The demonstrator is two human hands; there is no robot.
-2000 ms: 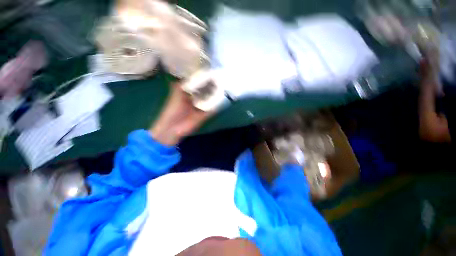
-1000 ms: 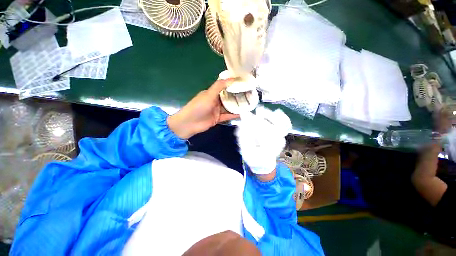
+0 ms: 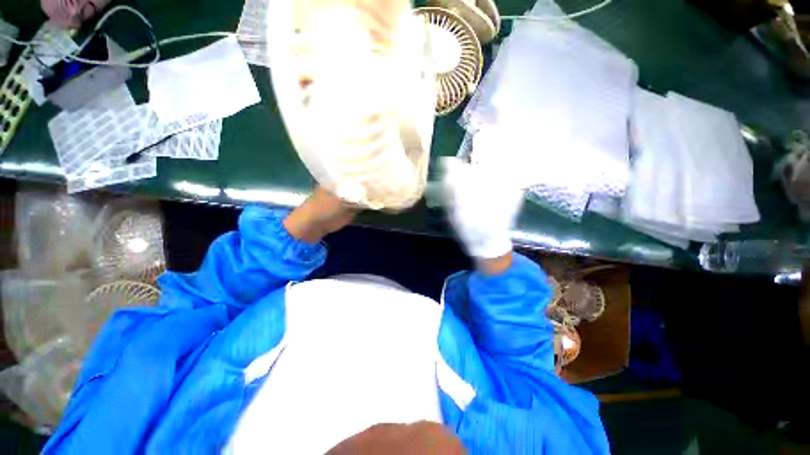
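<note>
A large, overexposed cream clip-on fan (image 3: 360, 98) is raised close to the camera, blurred, its far end cut off by the top edge. My left hand (image 3: 327, 213), bare, is at its lower end; the fan hides the fingers. My right hand (image 3: 484, 204), in a white glove and blurred, is to the right of the fan, apart from it, near the bench edge; its fingers are not clear. Another cream fan (image 3: 451, 60) lies on the bench behind. The bubble bags (image 3: 568, 107) lie to the right, partly behind my right hand.
Label sheets (image 3: 200, 80) with a pen and a white cable lie on the left. A smoother bag stack (image 3: 702, 169) and a clear bottle-like object (image 3: 742, 256) are on the right. Below the bench are bagged fans (image 3: 129, 240) at left and a carton of fans (image 3: 613, 329) at right.
The held fan has come closer to the camera and moved left, with its grille side turned. My gloved right hand has moved up and right, away from it.
</note>
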